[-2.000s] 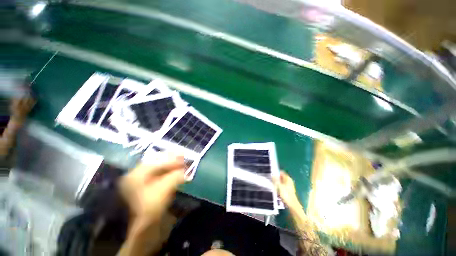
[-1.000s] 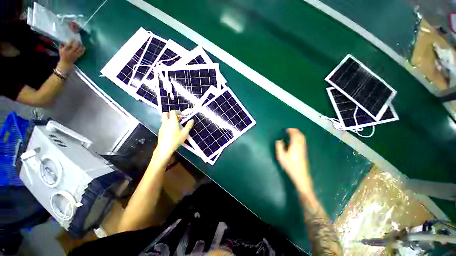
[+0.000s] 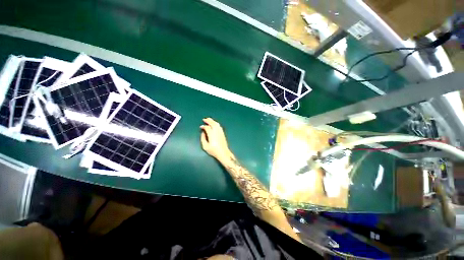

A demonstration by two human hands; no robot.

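Observation:
Several framed solar panels [image 3: 135, 133] lie overlapping on the green bench at the left, dark with pale grid lines, white borders and white cords among them. My right hand [image 3: 214, 139] is over the green surface right of the stack, empty, its fingers loosely curled and a little apart, touching no panel. A blurred skin-coloured shape at the lower left edge may be part of my left arm or hand; no fingers show. Two overlapping panels [image 3: 281, 72] lie beyond the pale strip, with a coiled white cord at their near side.
A shiny tan board [image 3: 285, 167] lies right of my hand, with a grey tool [image 3: 311, 163] on a thick pale hose [image 3: 386, 139] and a crumpled white wad [image 3: 336, 177]. A metal bar crosses above the bench at the right. Another tan board [image 3: 300, 23] is at the far side.
The view has turned right, so the stack sits further left. My left hand has left the stack. My right hand remains empty. The co-worker and the machine are out of view.

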